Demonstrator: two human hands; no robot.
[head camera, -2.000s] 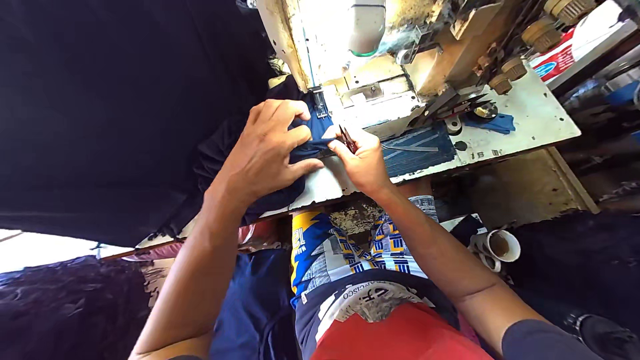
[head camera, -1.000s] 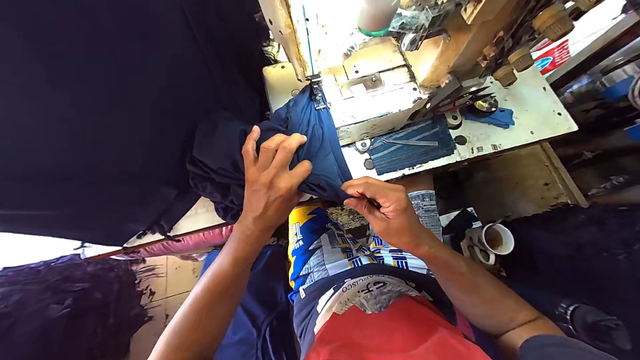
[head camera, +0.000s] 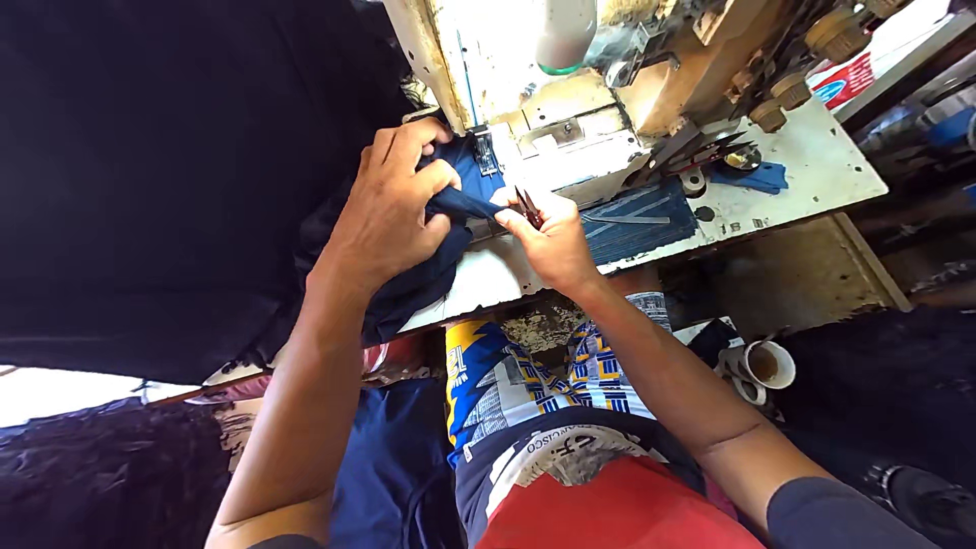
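Observation:
Dark blue fabric (head camera: 469, 204) lies at the presser foot (head camera: 486, 151) of an industrial sewing machine (head camera: 568, 133). My left hand (head camera: 393, 206) grips the fabric left of the foot, its fingers bent over a fold. Just below and right of the foot, my right hand (head camera: 553, 240) pinches the same fold between thumb and finger. A small pair of dark thread snips (head camera: 528, 207) is tucked in that right hand, points upward. The cloth right under the foot is partly hidden by my left fingers.
A large black cloth (head camera: 152, 175) covers the left side. Tweezers (head camera: 625, 219) lie on a denim piece (head camera: 648, 236) at the machine's front. More snips (head camera: 709, 156) and a blue scrap (head camera: 751, 179) are on the table's right. A cup (head camera: 768, 364) stands below right.
Both hands have moved up toward the presser foot. The wide blue cloth that was spread below the foot is now bunched into a fold between my hands.

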